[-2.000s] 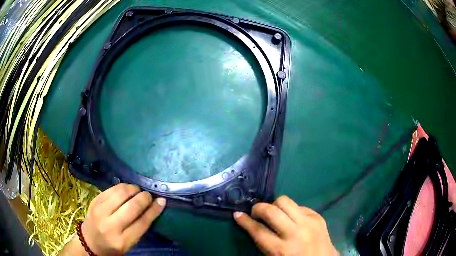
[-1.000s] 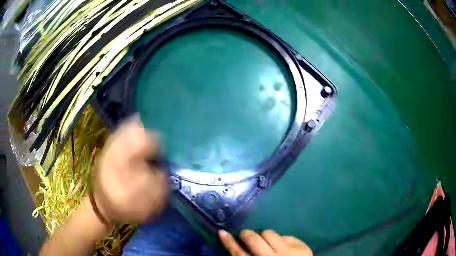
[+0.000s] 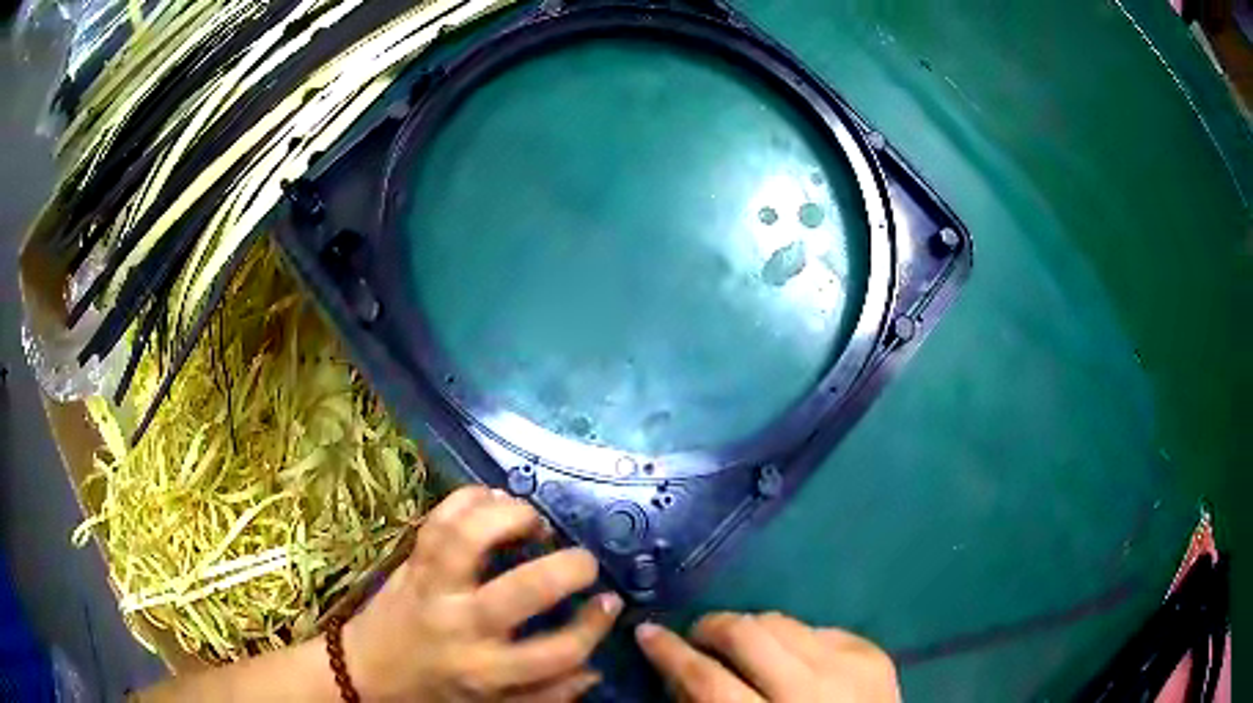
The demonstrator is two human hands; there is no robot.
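The black plastic frame (image 3: pixel 646 501) lies turned cornerwise on the green table, its big round opening showing the tabletop. My left hand (image 3: pixel 502 604), with a beaded bracelet at the wrist, has its fingers bent at the frame's lower left edge, near the bottom corner. My right hand (image 3: pixel 770 666) is cut off by the lower rim, its fingertips just below that corner. The fingertips of both hands are close together. Whether either holds a thin foam strip cannot be made out against the dark edge.
A fanned bundle of black and pale yellow strips (image 3: pixel 241 172) lies upper left beside crinkled clear plastic. A cardboard box (image 3: pixel 72 426) holds a tangled yellow liner heap (image 3: pixel 261 481). Other black frames (image 3: pixel 1168 639) over pink sit lower right. A dark line (image 3: pixel 1017 637) crosses the green table (image 3: pixel 1017 453).
The frame has turned cornerwise and sits further right in view. My left hand left the bottom edge, was blurred over the left side, and is now at the bottom corner by my right hand.
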